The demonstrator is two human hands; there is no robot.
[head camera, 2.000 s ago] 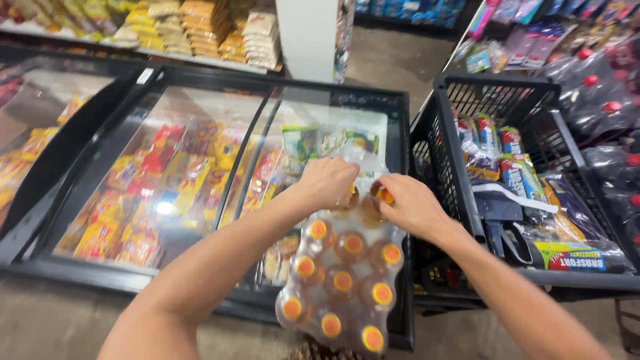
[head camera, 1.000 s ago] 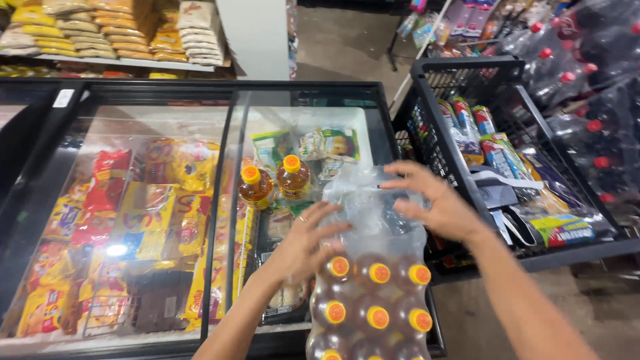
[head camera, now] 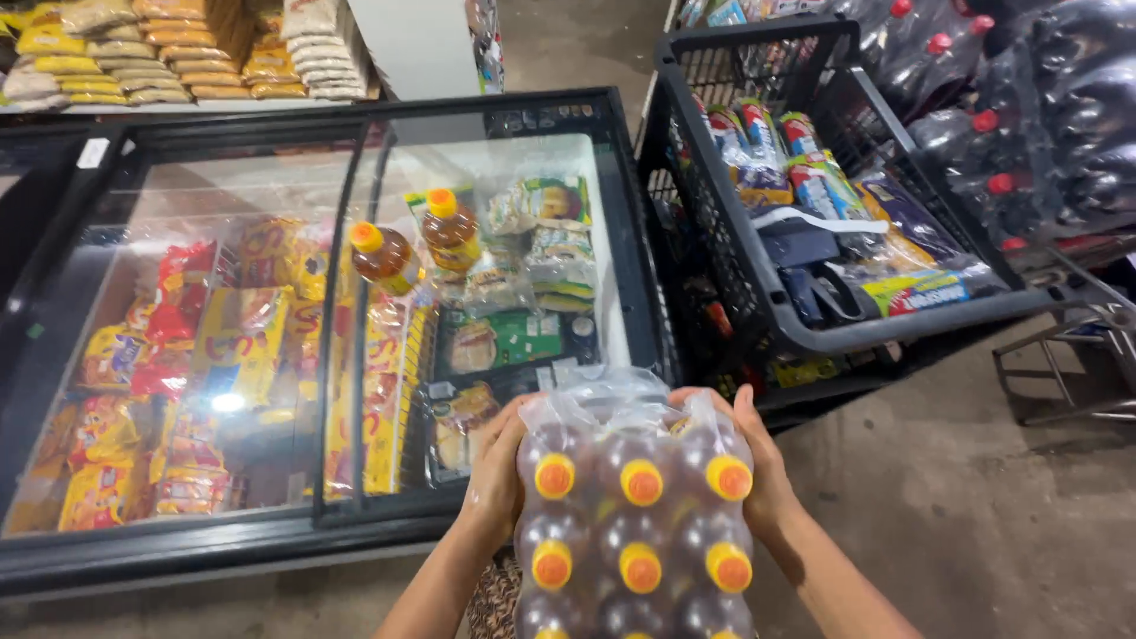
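My left hand (head camera: 497, 470) and my right hand (head camera: 754, 453) grip the two sides of a plastic-wrapped pack of bottles (head camera: 641, 532) with yellow and orange caps. The wrap is torn at the pack's far end. Ahead and to the left, two loose capped bottles of brown liquid, one (head camera: 386, 257) and another (head camera: 451, 232), stand upright on the glass lid of a chest freezer (head camera: 266, 524). Yellow and red packets (head camera: 240, 337) lie under the glass. The lower part of the pack runs out of view.
Right of the freezer stands a black plastic basket (head camera: 923, 328) holding several colourful packages (head camera: 834, 186). Wrapped dark bottles with red caps (head camera: 985, 122) are stacked at far right. Metal legs (head camera: 1056, 364) stand below them. Bagged goods (head camera: 195, 53) fill a shelf behind the freezer.
Two bottles came out of the pack and were let go on the freezer glass. Both hands then moved to the pack's sides, and the pack is now lower, off the freezer's front right corner.
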